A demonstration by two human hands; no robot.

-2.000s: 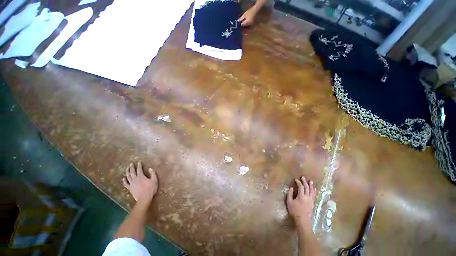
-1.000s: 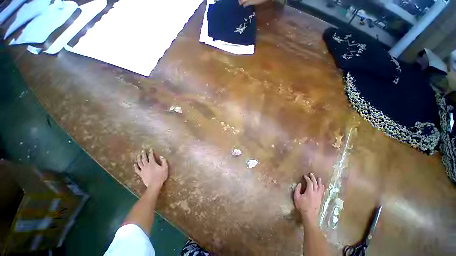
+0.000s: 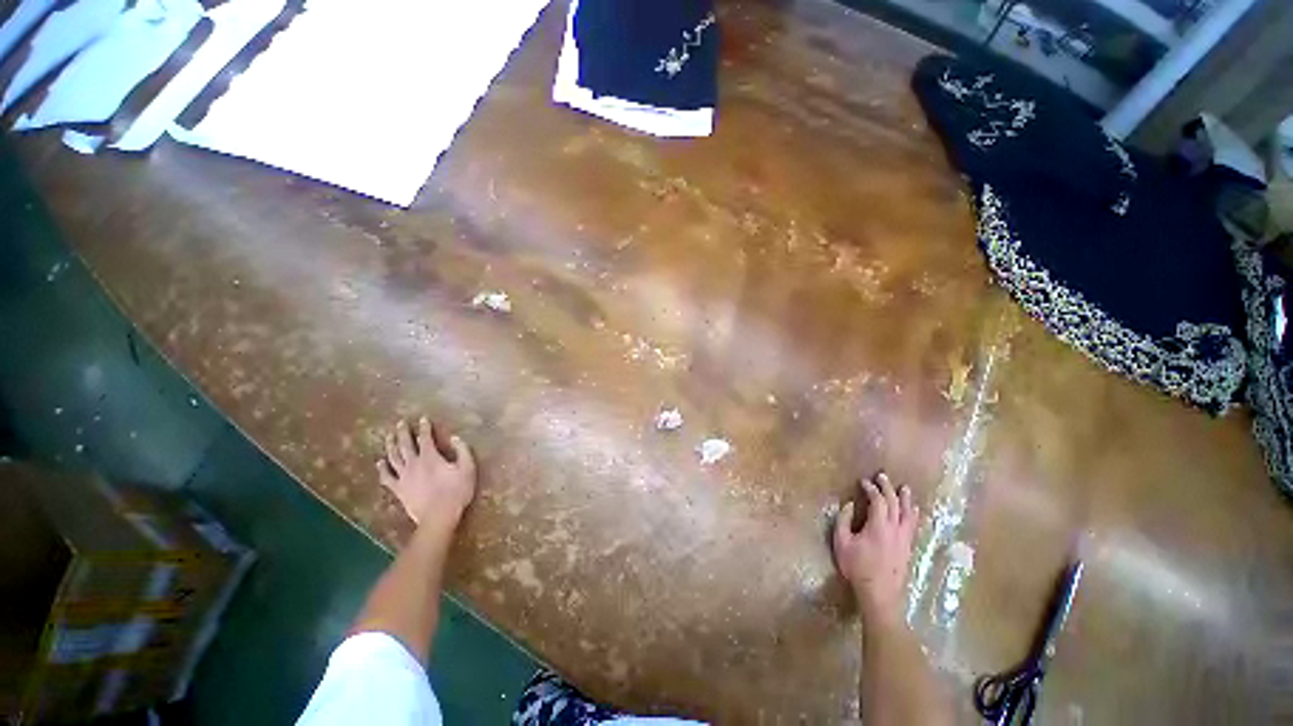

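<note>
My left hand (image 3: 430,479) rests palm down on the brown table (image 3: 567,468) near its front edge, fingers apart, holding nothing. My right hand (image 3: 876,546) also rests on the table, fingers a little apart, empty, just left of the whitish scuffed seam line. The shears (image 3: 1042,655) lie to the right of my right hand, black handles toward me, blades pointing away; no hand touches them. A large white paper sheet (image 3: 369,92) lies at the far left, looking blank in glare.
White cut paper shapes (image 3: 107,71) lie at the far left. A black embroidered piece with white edges (image 3: 641,64) lies at the far side. Black fabric with a cream scalloped border (image 3: 1120,270) lies at right. Small white scraps (image 3: 713,450) dot the table. A cardboard box (image 3: 121,603) stands lower left.
The other person's hand at the far black piece has gone out of view. The camera view has shifted somewhat. My hands stay flat on the table and the shears have not moved.
</note>
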